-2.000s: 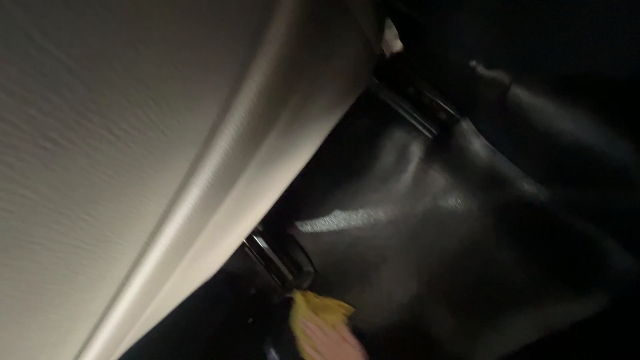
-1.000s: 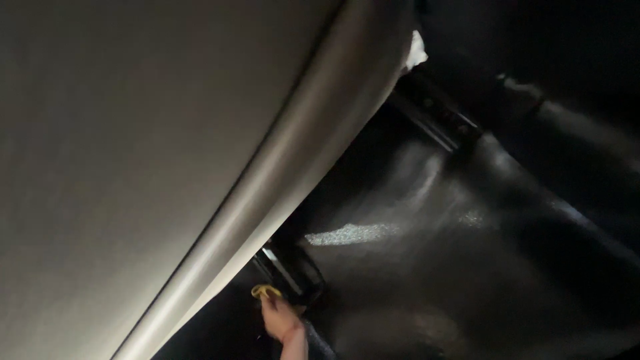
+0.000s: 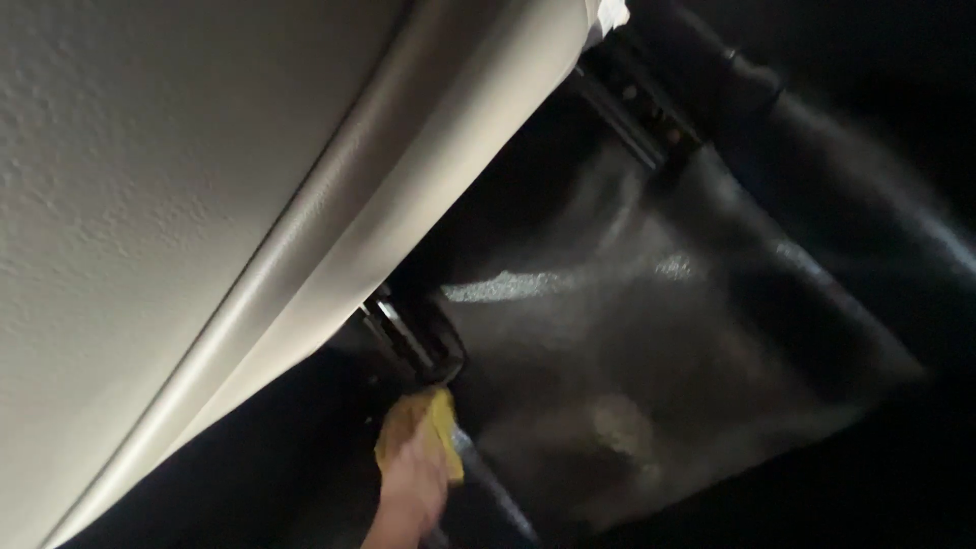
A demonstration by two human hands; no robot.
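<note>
A yellow cloth [image 3: 438, 427] is bunched in my right hand [image 3: 415, 476], which reaches up from the bottom edge, left of the middle. The fingers are blurred and partly hidden by the cloth. The cloth is at the lower end of a dark seat rail [image 3: 404, 332] with shiny metal strips, against the dark floor covering. Whether it presses on the rail end or on the floor beside it, I cannot tell. My left hand is not in view.
A light grey, grained vehicle seat [image 3: 152, 191] with a rounded edge fills the upper left. Another seat rail [image 3: 621, 114] emerges from under it at the upper right, near a white crumpled thing [image 3: 612, 14]. Glossy black floor covering [image 3: 579, 343] with raised folds spreads right of the seat.
The cloth was a small bunch at the rail's lower end one second ago; now more of it shows, spread around my fingers just below that end. My right hand still holds it.
</note>
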